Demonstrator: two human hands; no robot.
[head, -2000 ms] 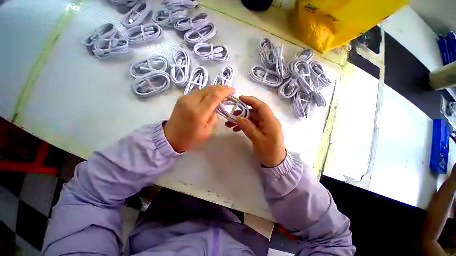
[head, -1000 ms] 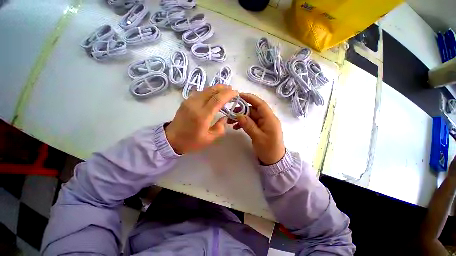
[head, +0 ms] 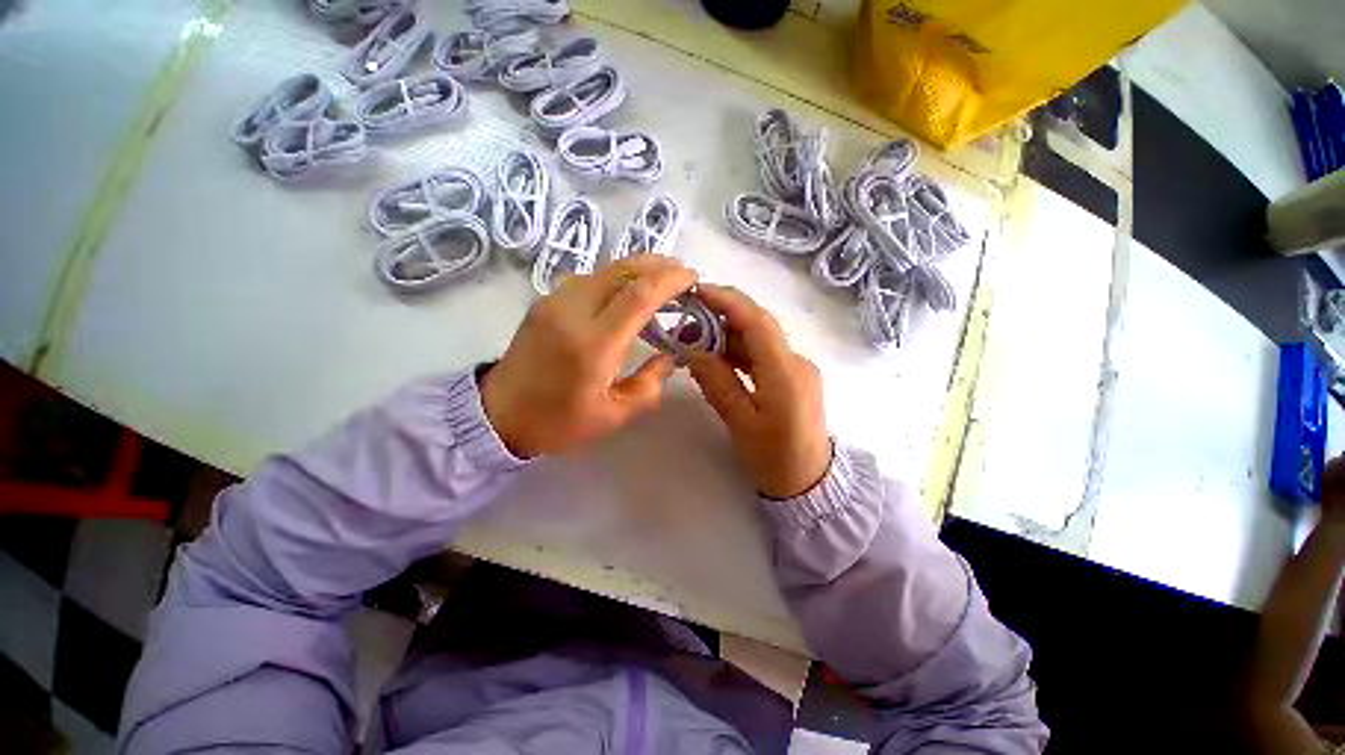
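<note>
A white coiled cable (head: 687,326) is held between both hands above the bench. My left hand (head: 584,354) grips its left side, with the fingers over the top edge. My right hand (head: 766,387) holds its right side between thumb and fingers. The fingers cover part of the coil, and its connector cannot be made out. A loose spread of similar coils (head: 429,254) lies on the bench to the left and ahead. A tighter pile of coils (head: 885,221) lies ahead to the right.
A yellow bag (head: 1003,59) stands behind the right pile, with a dark round object (head: 746,12) beside it. A blue tray (head: 1298,423) lies at the far right, near another person's arm (head: 1298,634). The white bench's front edge (head: 620,584) runs below my forearms.
Both hands keep hold of the coil, and its angle between the fingers has changed slightly. The right hand has shifted slightly left. The piles look the same.
</note>
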